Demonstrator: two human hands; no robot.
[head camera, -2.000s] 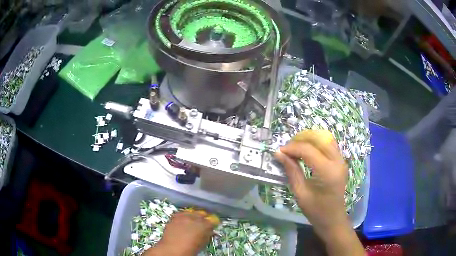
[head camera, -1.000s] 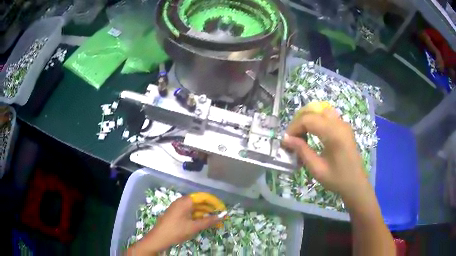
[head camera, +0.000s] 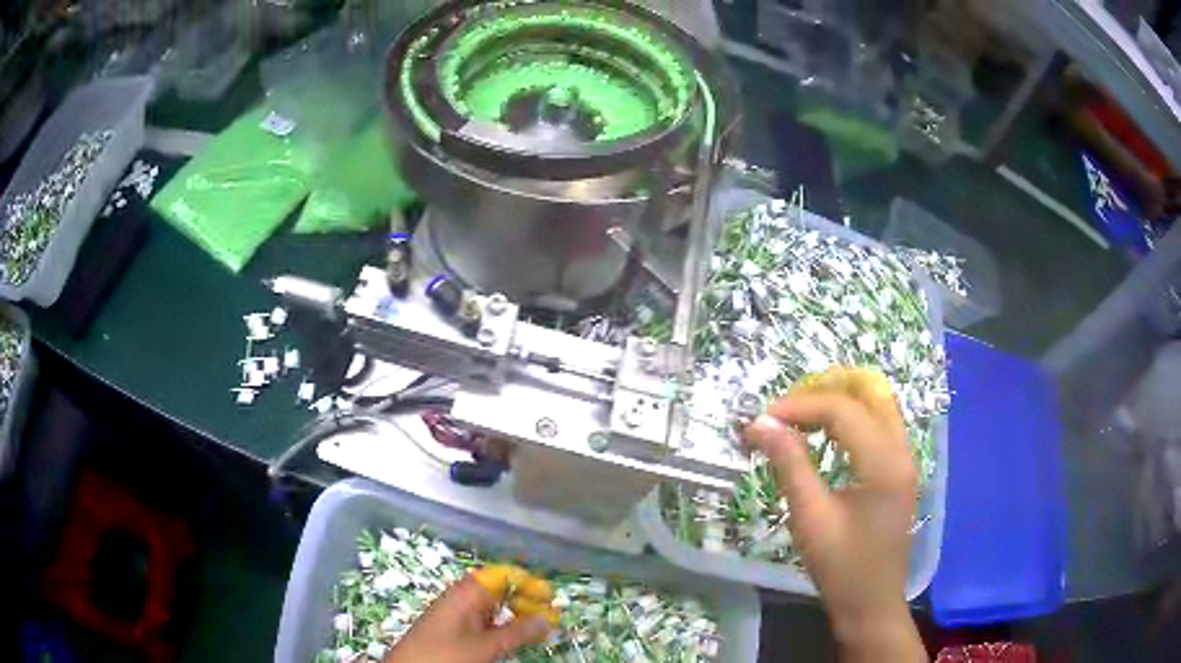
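My right hand (head camera: 848, 460) is just right of the silver insertion head (head camera: 650, 395), off it, over the right-hand parts bin (head camera: 939, 486). Its thumb and forefinger pinch a small, blurred workpiece (head camera: 749, 412). A yellow cot covers one finger. My left hand (head camera: 473, 622) is in the front parts bin (head camera: 295, 589), low over the white-and-green workpieces. Its yellow-cotted fingers are curled toward the thumb, and whether they hold a part is hidden. The pneumatic slide (head camera: 421, 324) lies left of the head.
The steel bowl feeder (head camera: 544, 214) stands behind the machine, its feed track (head camera: 699, 246) running to the head. Loose white parts (head camera: 259, 363) and green bags (head camera: 240, 194) lie left. More bins stand far left (head camera: 130, 117). A blue lid (head camera: 997, 479) lies right.
My right hand has come away from the insertion head, rightward and down. My left hand has lowered in the front bin; the white part seen at its fingertips a second ago no longer shows. The view has shifted slightly.
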